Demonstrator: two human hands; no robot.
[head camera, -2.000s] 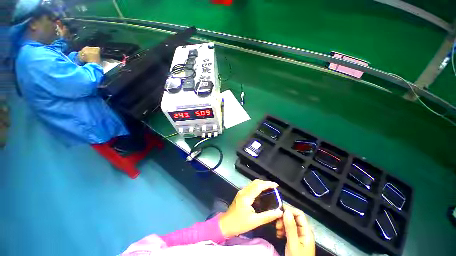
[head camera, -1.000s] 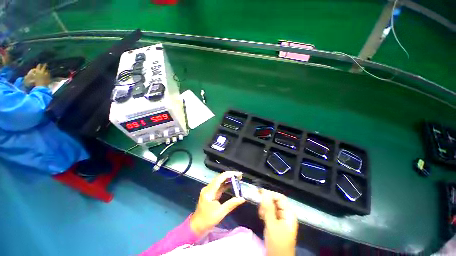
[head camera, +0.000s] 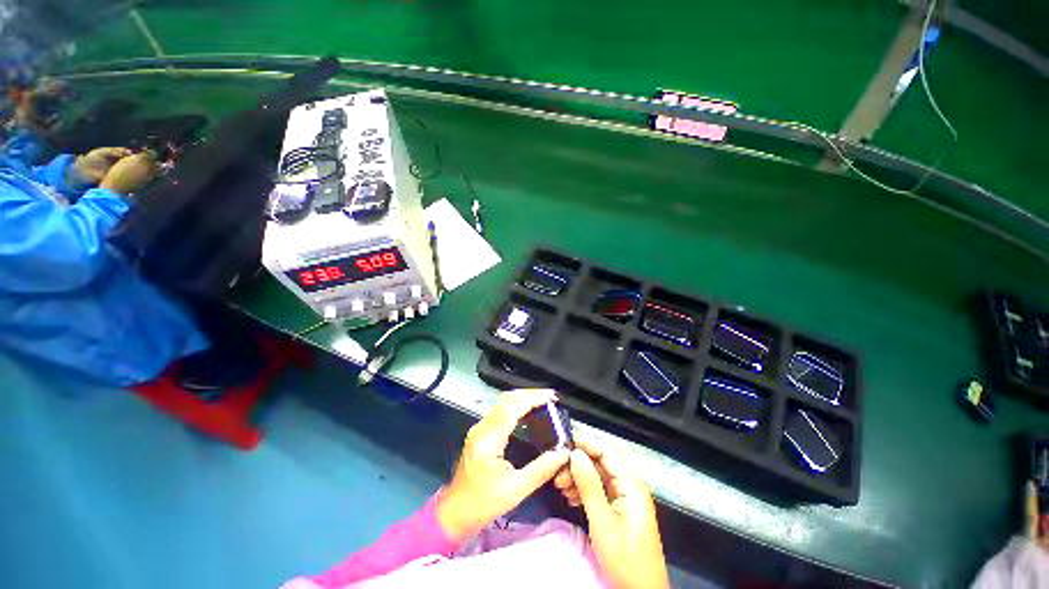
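My left hand (head camera: 497, 464) holds a dark smartwatch unit (head camera: 545, 427) on edge between thumb and fingers, in front of the tray's near edge. My right hand (head camera: 606, 495) touches the unit's lower right edge with pinched fingertips; whether it holds a small tool cannot be told. The black foam tray (head camera: 537, 376) lies on the green mat with another tray under it. Its pockets hold several watches, one with a white pattern (head camera: 514, 326) at the left. One near-row pocket (head camera: 588, 349) is empty.
A power supply (head camera: 349, 270) with red digits stands left of the tray, dark units and cables on top. A paper (head camera: 460, 245) lies beside it; a cable loop (head camera: 411, 368) is at the bench edge. A blue-sleeved person is left. A single watch (head camera: 975, 399) and other trays (head camera: 1020, 339) are right.
The view has swung right since the first frame. The held unit has turned from face-up to on edge. My right hand has come back against it after being apart one second ago.
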